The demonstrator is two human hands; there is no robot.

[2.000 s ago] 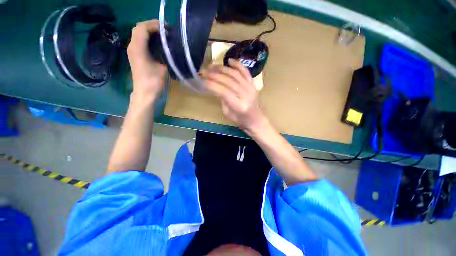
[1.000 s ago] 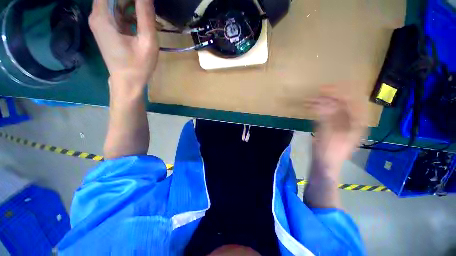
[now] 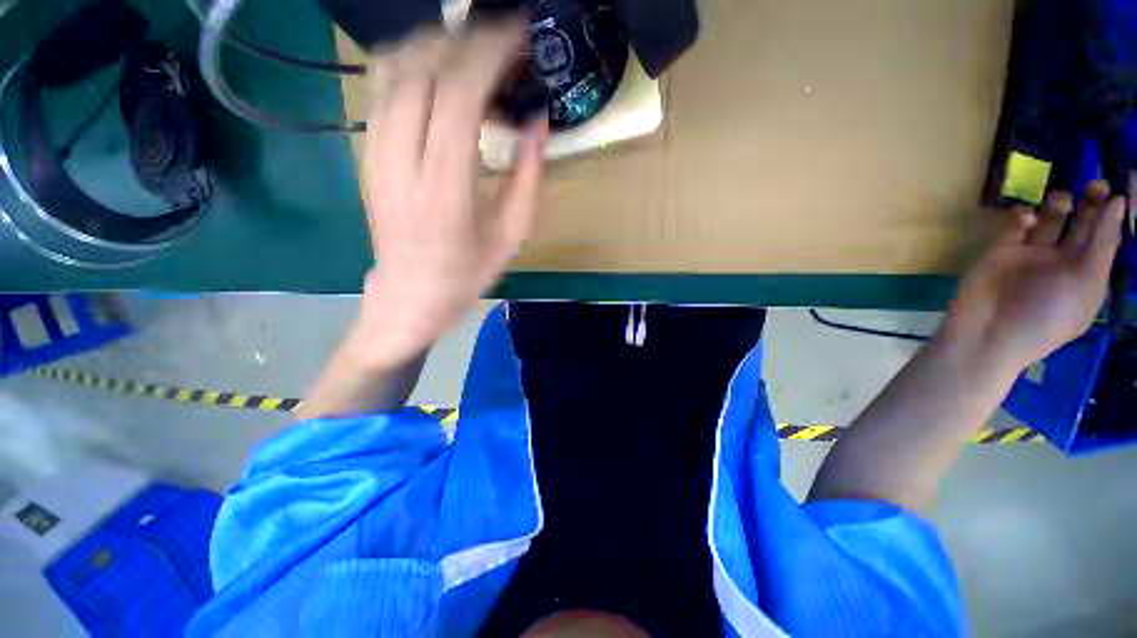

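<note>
An open black earcup [image 3: 576, 56] with a circuit board inside lies on the cream-white support block [image 3: 623, 121] at the top centre. The headset's silver headband hoops [image 3: 256, 94] stretch left of it. My left hand [image 3: 443, 187] is over the earcup's left side, its fingers blurred, so its hold cannot be told. My right hand [image 3: 1041, 274] is palm up at the right, fingers apart, beside the black iron stand [image 3: 1019, 125] with its yellow square. No tool shows in it.
The tan work mat [image 3: 798, 162] lies on the green bench. Another headset [image 3: 156, 131] lies at the far left. The blue tray [image 3: 1113, 62] with black cords is at the right edge. Blue bins [image 3: 137, 561] stand on the floor at both sides. A cord hangs below the bench edge.
My left hand has moved right, onto the earcup's left side. My right hand has gone from the headset, across the mat, to the iron stand. The view has shifted.
</note>
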